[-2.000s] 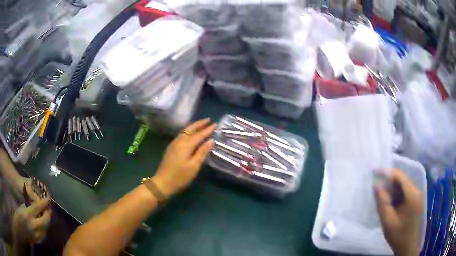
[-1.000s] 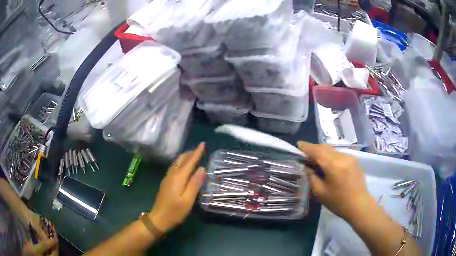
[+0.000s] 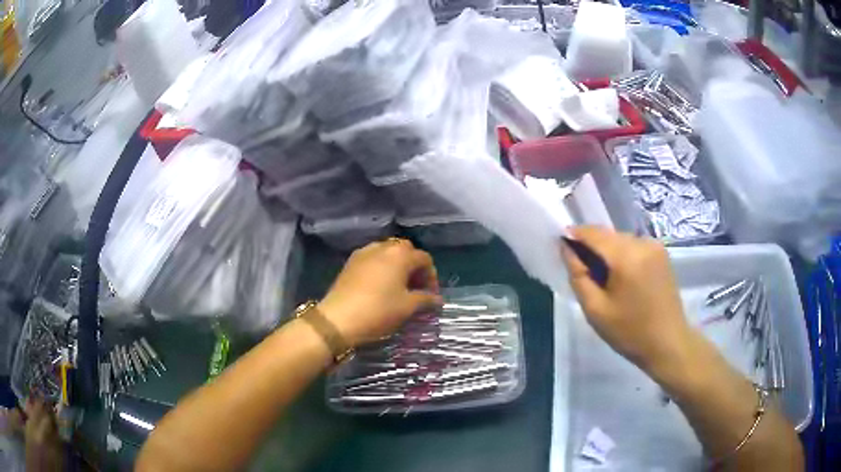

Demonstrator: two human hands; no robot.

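A clear packing box in front of me holds many silver cylinders with red lead wires, in rows. My left hand is over its rear left part, fingers bent down at the cylinders; its fingertips are partly hidden, so I cannot tell whether it grips one. My right hand holds a white liner sheet by its lower end, raised behind and right of the box. A dark pen-like tool is also in this hand.
A white tray with loose cylinders and a slip lies at right. Behind it stand a label bin and a reddish bin. Stacked boxes fill the rear. A black hose, phone and another person's hand are at left.
The view has shifted. My right hand first picked up the sheet over the tray, brought it behind the box, and now holds it more upright. My left hand has moved from the box's side to over its contents.
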